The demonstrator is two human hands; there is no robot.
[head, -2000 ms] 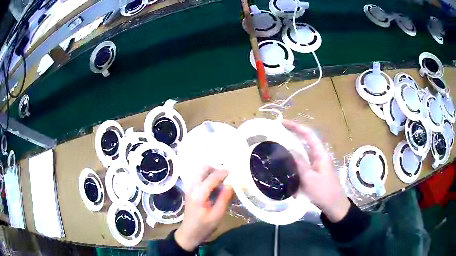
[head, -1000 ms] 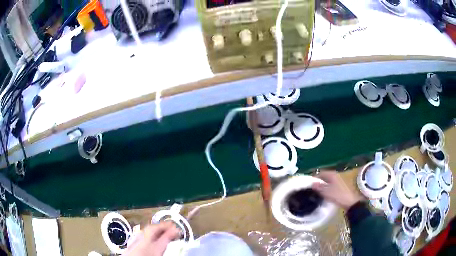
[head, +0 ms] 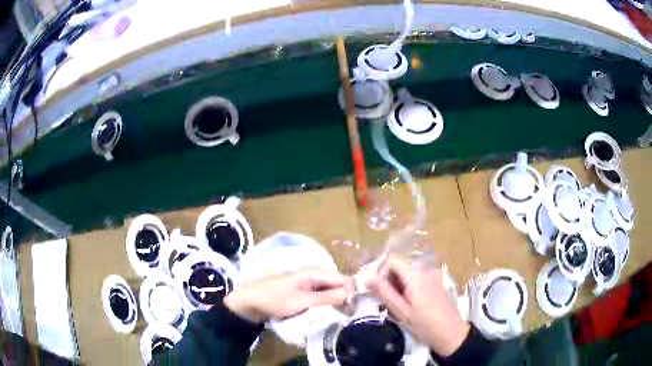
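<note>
A white ring-shaped housing with a glossy black centre (head: 369, 344) lies in front of me, cut off by the bottom edge. My left hand (head: 304, 292) is closed at the fingertips on its short white side tab (head: 366, 277). My right hand (head: 418, 297) is blurred, its fingertips at the same tab, where the hanging white cord (head: 416, 204) comes down; its exact grip is unclear. A plain white round cover (head: 289, 251) lies behind and under my left hand.
Black-centred housings (head: 148, 244) are piled left, grey-centred ones (head: 516, 184) right. A brown bar with a red end (head: 359, 168) crosses the green belt (head: 286, 129), which carries more housings. White sheets (head: 53, 297) lie far left. Crinkled clear film (head: 379, 216) lies behind the hands.
My hands have come together from apart. The black-centred housing has moved from the right toward me. A black-centred housing now shows on the belt's left; the lowest grey-centred one by the bar is gone.
</note>
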